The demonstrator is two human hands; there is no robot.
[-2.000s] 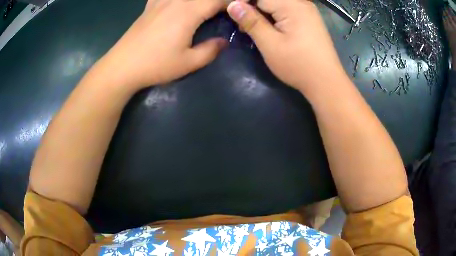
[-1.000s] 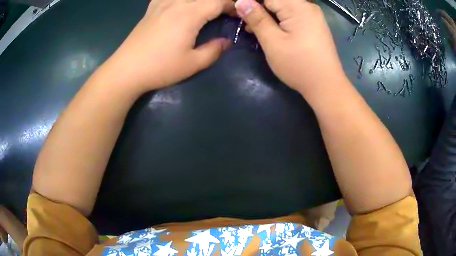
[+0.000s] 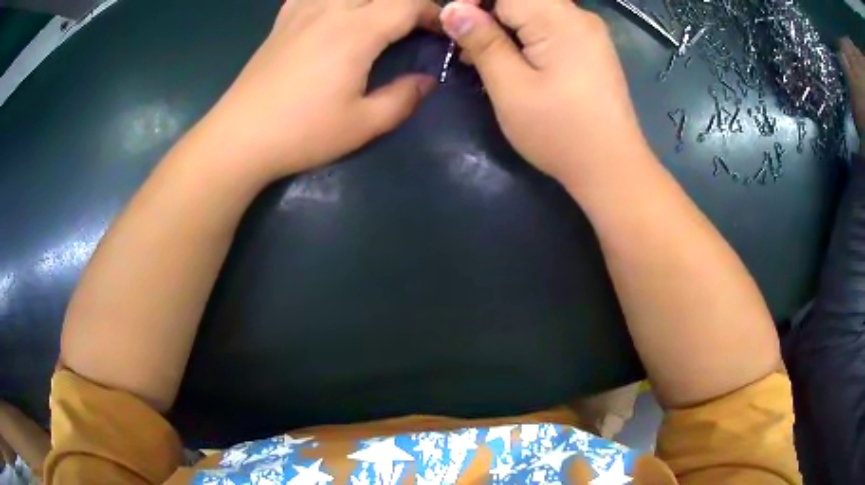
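Observation:
My left hand [image 3: 327,80] is at the top of the view, its thumb and fingers around a dark purple housing [image 3: 427,59]. The hands hide most of the housing. A thin bright metal line [image 3: 449,62] shows at the housing, just below my right thumb. My right hand [image 3: 550,80] is pinched over the housing's right side. A small dark part of a slim tool shows between its fingers, cut off by the top edge; its tip is hidden. Both hands are bare.
A tangled heap of silver metal inserts [image 3: 797,62] lies at the upper right, with loose inserts [image 3: 726,123] around it. Silver tweezers [image 3: 650,21] lie left of the heap. Another person's dark sleeve [image 3: 835,322] is at the right edge. The tabletop [image 3: 408,284] is shiny and dark.
My right thumb has shifted slightly, and more of the metal line shows than two seconds ago. Both hands stay at the housing. The person at the right edge has moved slightly.

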